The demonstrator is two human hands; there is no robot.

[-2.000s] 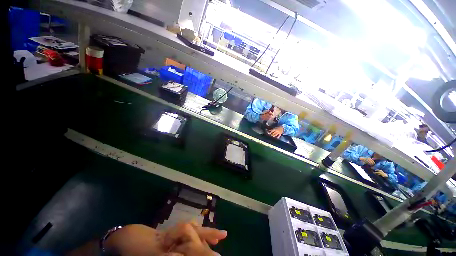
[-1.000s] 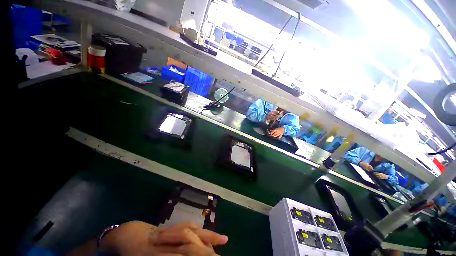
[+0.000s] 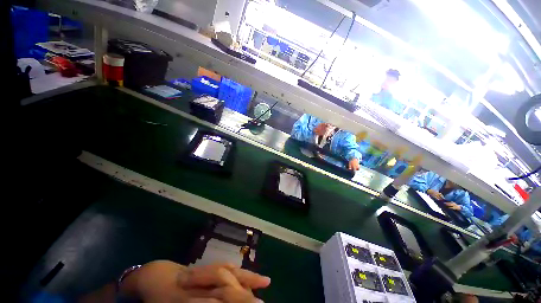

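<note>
An open tablet [image 3: 216, 251] in a dark frame lies on the bench mat at the bottom centre. Its silver-white inside and a small gold flex piece near its top right show. My left hand [image 3: 204, 285], with a band at the wrist, lies over its lower part, fingers pointing right. Fingers overlap there as if clasped; some may be my right hand's, whose arm is not visible. The bottom edge cuts the hands off, and no held object shows. A white board tray [image 3: 337, 269] stands to the right, with dark mainboards [image 3: 366, 278] bearing yellow stickers.
A pale rail [image 3: 178, 200] separates the mat from the green belt. Belt tablets lie in black trays [image 3: 212, 149], [image 3: 290, 183], [image 3: 405, 235]. A metal arm [image 3: 483, 248] stands at right. Two people in blue smocks work across the belt; another person stands behind. A shelf runs above.
The two nearer belt tablets have moved slightly right. The nearer worker opposite has moved one hand outward to the right. A person has appeared in the background. My overlapping fingers have hardly moved.
</note>
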